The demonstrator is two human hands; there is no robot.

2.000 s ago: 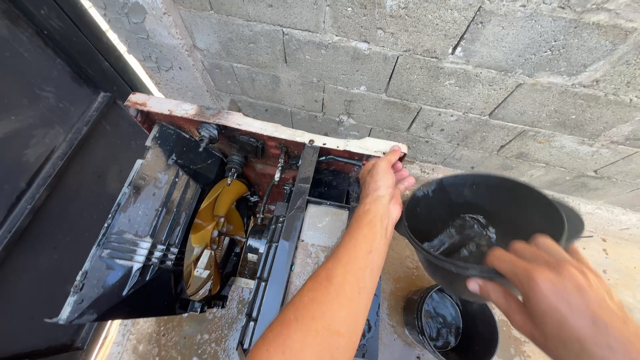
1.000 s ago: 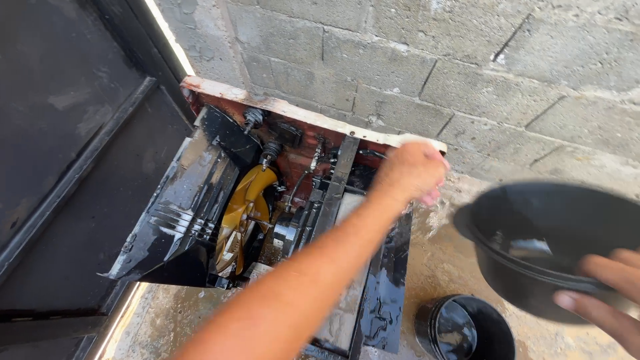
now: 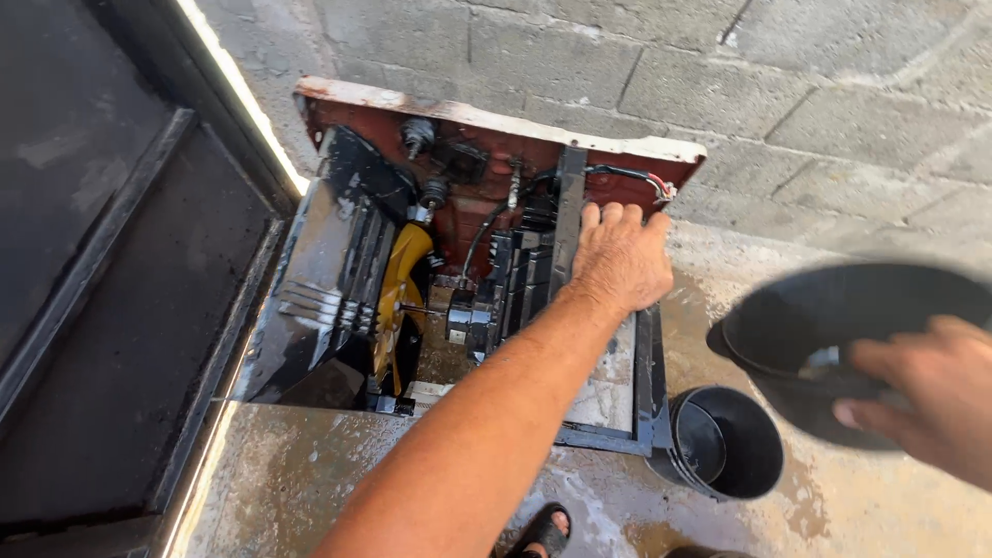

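My left hand (image 3: 622,252) rests on the right part of an opened air-conditioner-like unit, its fingers curled over beside a dark metal crossbar (image 3: 570,213). With my right hand (image 3: 926,387) I grip the near rim of a wide black basin (image 3: 821,418), blurred at the right; what it holds is hard to make out. The unit has a rusty white-edged panel (image 3: 496,116) with a red-brown inside, a yellow fan (image 3: 399,302), a small motor (image 3: 465,314) and black housings (image 3: 310,287). Wires with bare-looking ends (image 3: 663,186) hang at the panel's right.
A black bucket (image 3: 756,442) stands on the wet concrete floor (image 3: 310,473), right of the unit. Behind is a grey block wall (image 3: 697,93). A dark metal door (image 3: 101,310) is close on the left. My sandaled foot (image 3: 546,531) shows at the bottom.
My left hand has moved off the panel's right corner, down onto the unit's right part. The wires at the panel's right now show. My right hand has kept hold of the basin.
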